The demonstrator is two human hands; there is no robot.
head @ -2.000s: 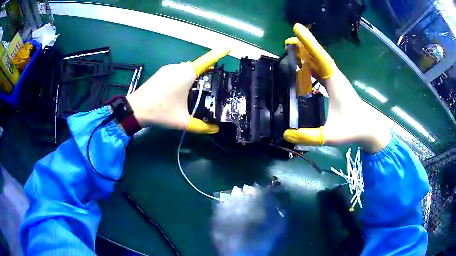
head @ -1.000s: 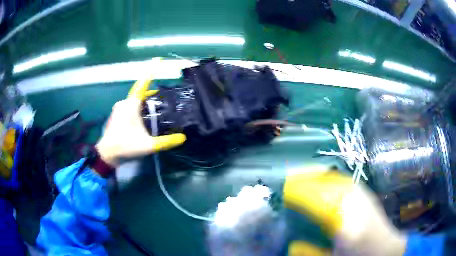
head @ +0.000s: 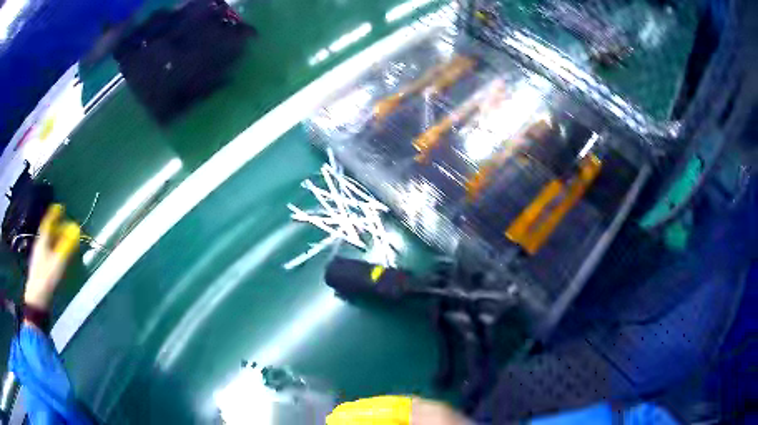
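A black projector housing (head: pixel 25 199) with thin wires is at the far left edge, partly cut off. My left hand (head: pixel 50 253), in yellow finger cots, is at its right side; blur hides whether it grips. My right hand (head: pixel 399 411) is cut off by the bottom edge, with a yellow-covered finger showing; I cannot see what it holds, if anything. A clear blister tray (head: pixel 615 224) at upper right holds several dark panels with orange flex cables (head: pixel 553 207).
White sticks (head: pixel 341 212) lie loosely left of the tray. A black-handled corded tool (head: pixel 361 276) lies below them. A pale, shiny crumpled patch (head: pixel 249 403) is at the bottom. Another black housing (head: pixel 183 58) sits upper left beyond the pale conveyor edge (head: pixel 208 141).
The view has swung right, bringing the tray in fully. The held housing and my left hand are now at the far left, past the pale edge. My right hand shows lower, mostly cut off.
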